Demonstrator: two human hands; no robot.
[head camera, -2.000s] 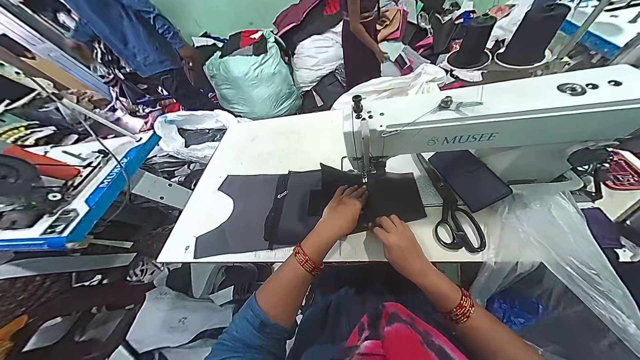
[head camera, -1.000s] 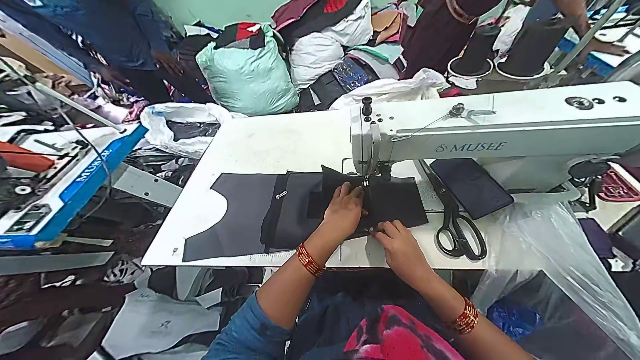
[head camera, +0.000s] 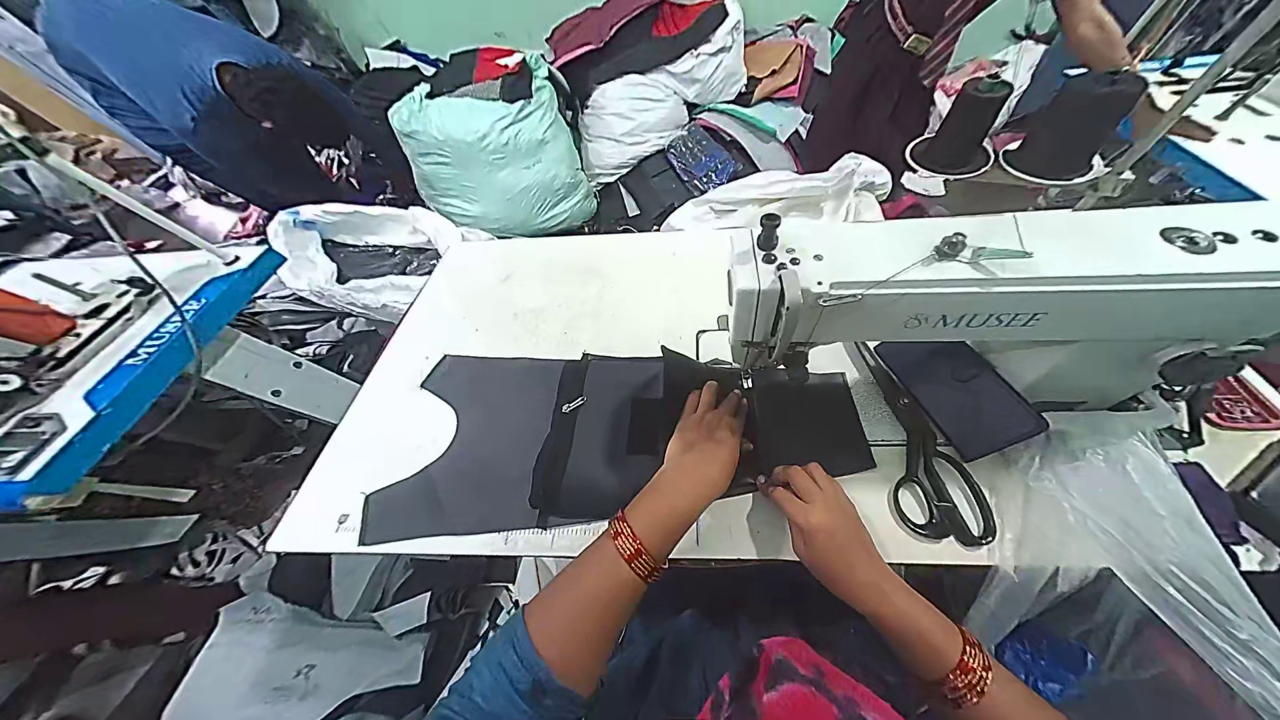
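Note:
A dark fabric piece with a zipper (head camera: 500, 430) lies flat across the white table of a Musee sewing machine (head camera: 1000, 300), its right part beneath the needle area. My left hand (head camera: 706, 440) rests on the fabric just left of the presser foot (head camera: 748, 380), fingers spread and pressing down. At the fabric's near edge, my right hand (head camera: 815, 510) pinches the cloth between thumb and fingers. A metal zipper pull (head camera: 573, 405) lies left of my left hand. Black-handled scissors (head camera: 940, 495) and a dark flat case (head camera: 965, 395) lie to the right of the fabric.
Clear plastic sheeting (head camera: 1110, 500) hangs over the table's right front edge. Black thread cones (head camera: 965, 125) stand behind the machine. Stuffed bags (head camera: 495, 150) and cloth piles lie beyond the table. Another blue-edged machine (head camera: 140, 370) is at left. A person bends at upper left; another stands at upper right.
The person at upper left has bent down. My two hands remain at about the same places on the fabric.

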